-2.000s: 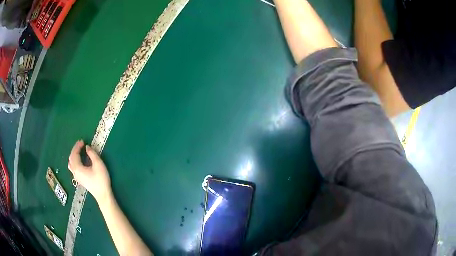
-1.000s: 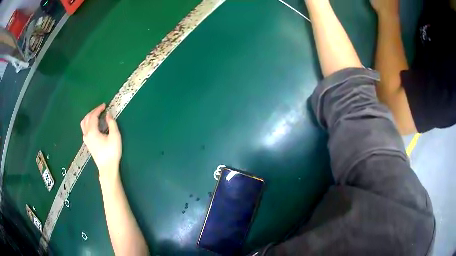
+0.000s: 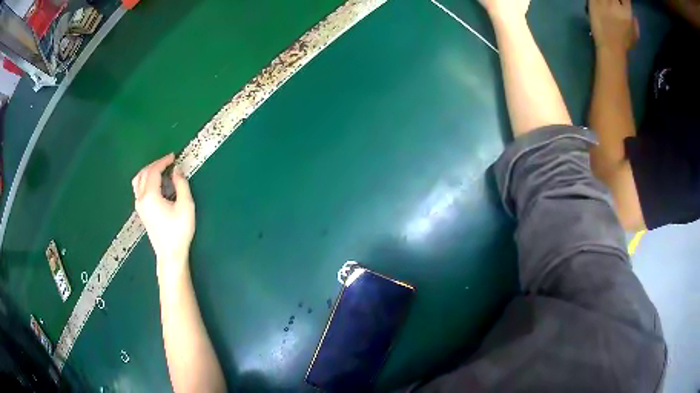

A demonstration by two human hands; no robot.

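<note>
My left hand lies on the speckled pale strip at the left, its thumb and fingers apart and curled, with nothing visible in it. My right hand is at the top edge, partly cut off, so its fingers and any held item are hidden. A black smartphone with a thin gold edge lies near me at the bottom middle. A small pale double loop is at its top corner. Two slim handset assemblies, one whole and one partly hidden, lie at the lower left.
Small pale rings are scattered by the strip. Dark specks lie left of the phone. A thin white line runs near my right hand. Another person's arm is at the right. Stacked parts are at the upper left.
The view has shifted, and my right hand has come partly into view at the top. My left hand has moved up along the strip. More of the other person's hand shows.
</note>
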